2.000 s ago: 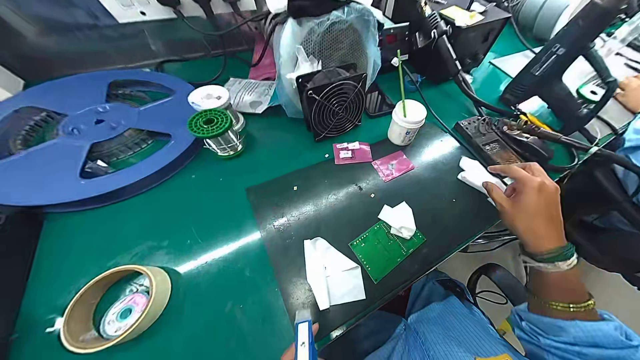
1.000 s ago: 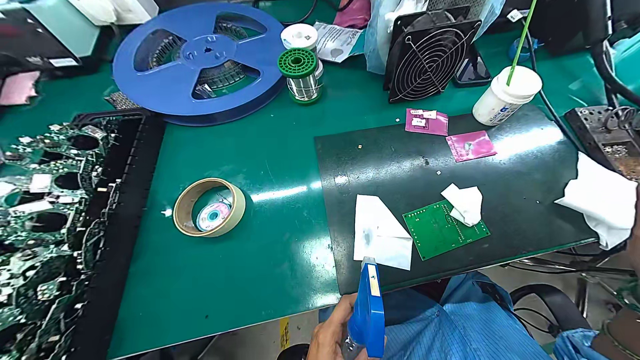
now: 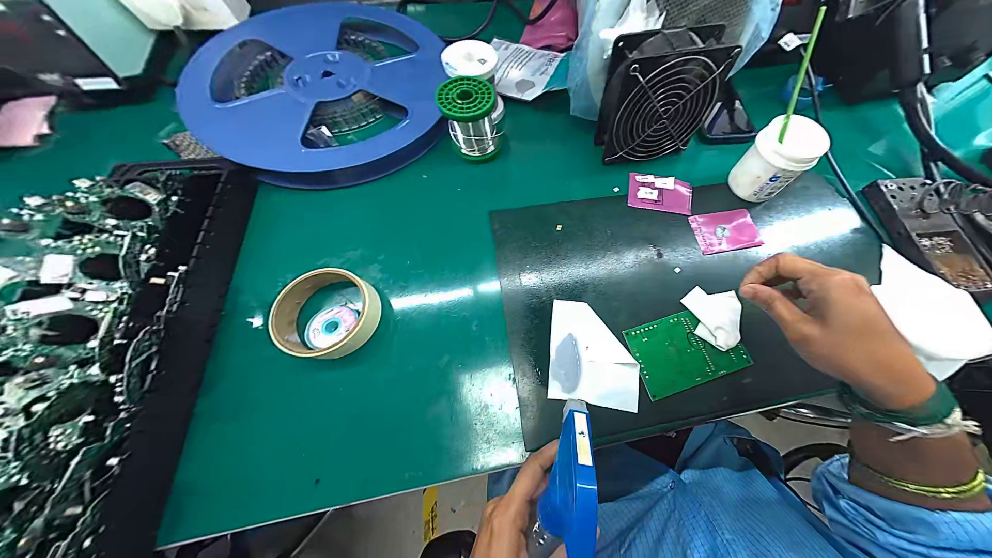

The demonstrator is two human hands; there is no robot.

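Observation:
My left hand (image 3: 515, 504) grips a blue handheld tool (image 3: 573, 480) at the near edge of the bench, its grey tip over a folded white paper (image 3: 593, 360) with a grey wet-looking patch. To the right of the paper lies a green circuit board (image 3: 674, 360) on a black mat (image 3: 558, 263), with a crumpled white wipe (image 3: 721, 318) on its upper right part. My right hand (image 3: 829, 325) hovers right of the wipe, thumb and forefinger close together; whether something small is between them cannot be told. A larger white cloth (image 3: 926, 310) lies behind the right wrist.
Two pink packets (image 3: 725, 231) and a white bottle (image 3: 775, 159) with a green stick stand beyond the board. Farther back are a black fan (image 3: 663, 93), a solder wire spool (image 3: 474, 124) and a blue reel (image 3: 325, 77). A tape roll (image 3: 368, 325) and racked circuit boards (image 3: 77, 310) lie left.
My right hand, at the white cloth before, is now beside the wipe on the board. The blue tool has come into fuller view in my left hand. The view has swung left since the first frame.

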